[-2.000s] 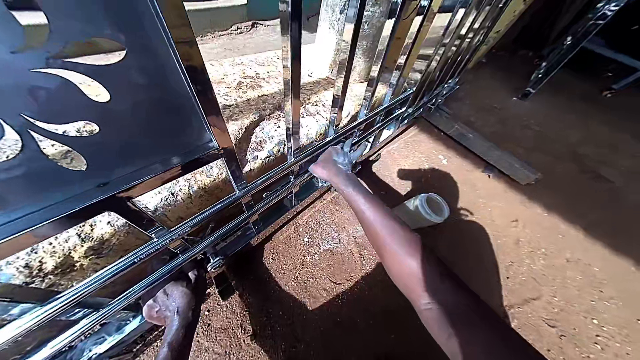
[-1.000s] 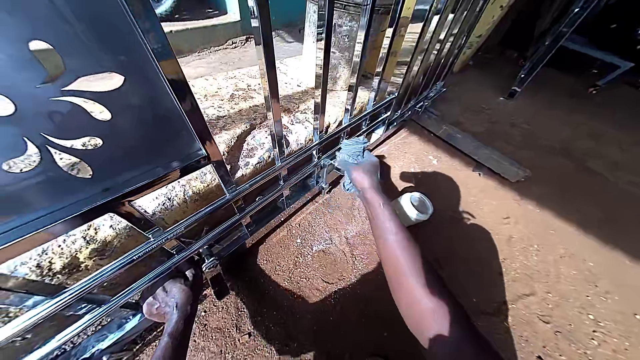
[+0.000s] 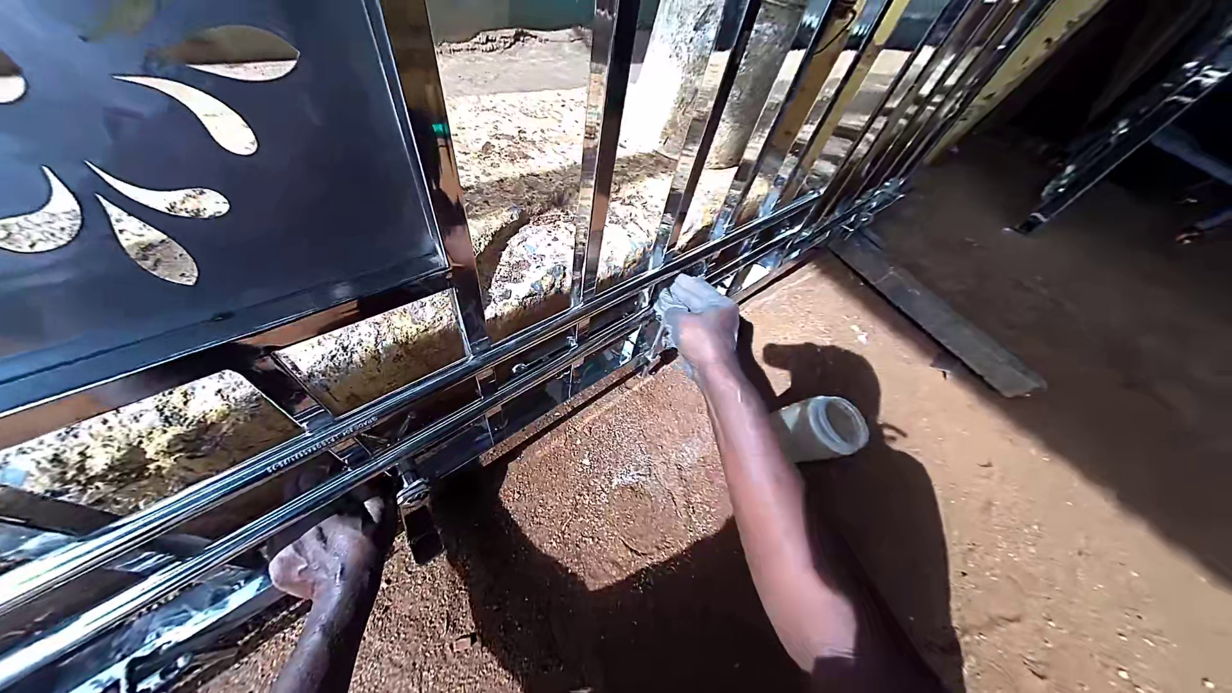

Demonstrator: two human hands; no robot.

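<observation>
A polished metal gate (image 3: 599, 144) of upright bars runs diagonally across the view, with two shiny horizontal rails (image 3: 385, 409) low down. A pale grey cloth (image 3: 674, 303) is bunched in my right hand (image 3: 705, 327), pressed to the lower rails. At the lower left, my left hand (image 3: 332, 549) reaches under the bottom rail; its fingers are partly hidden behind it, so its hold is unclear. An open, pale plastic tub (image 3: 823, 428) lies on its side beside my right forearm. A dark panel (image 3: 289, 183) with petal-shaped cutouts fills the upper left of the gate.
Reddish dirt ground (image 3: 1039, 500) spreads to the right. A wooden plank (image 3: 938, 318) lies near the gate's far end. Another metal frame (image 3: 1116, 144) slants down at the upper right. Behind the bars are a rough stone ledge (image 3: 539, 250) and a pale post (image 3: 674, 77).
My right hand with the cloth has shifted along the rails between frames, and more of the cloth showed one second ago. My left hand remains at the lower rail.
</observation>
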